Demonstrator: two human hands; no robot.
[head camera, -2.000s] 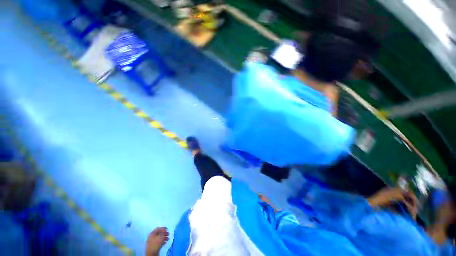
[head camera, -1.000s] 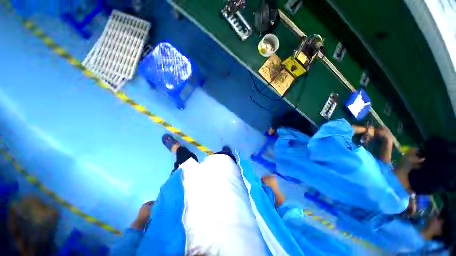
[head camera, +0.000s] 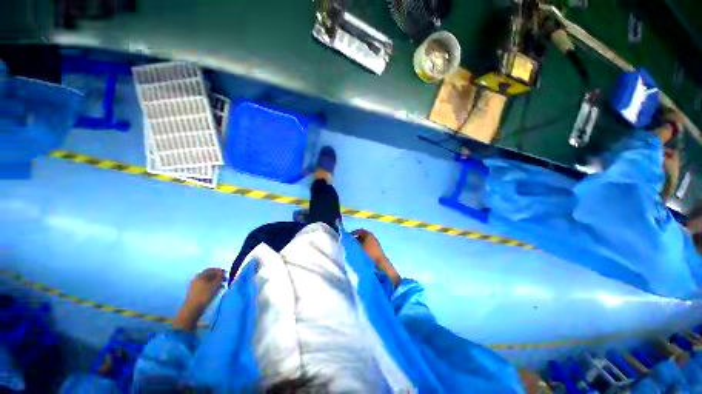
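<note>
My left hand (head camera: 203, 294) hangs beside my blue smock at the lower left, fingers curled; no object shows in it. My right hand (head camera: 369, 245) hangs low at the smock's right edge, small and blurred; whether its fingers hold anything is unclear. Neither hand touches the green bench (head camera: 254, 38). Nearest on the bench are a silver-white assembly (head camera: 362, 48) with a dark end, a whitish cup (head camera: 436, 58) with pale contents, a tan square board (head camera: 454, 104), and a dark unit with yellow parts (head camera: 517, 68).
A blue stool (head camera: 267, 141) stands below the bench edge, beside white grid racks (head camera: 181, 115). Yellow-black tape (head camera: 439, 228) crosses the blue floor. At right, a person in a blue smock (head camera: 631, 200) works near a blue bin (head camera: 636, 98). Another blue-smocked person is at far left.
My view has turned and moved towards the bench, stool and racks. The neighbouring person has shifted to the right of the picture. Both my hands stay low at my sides.
</note>
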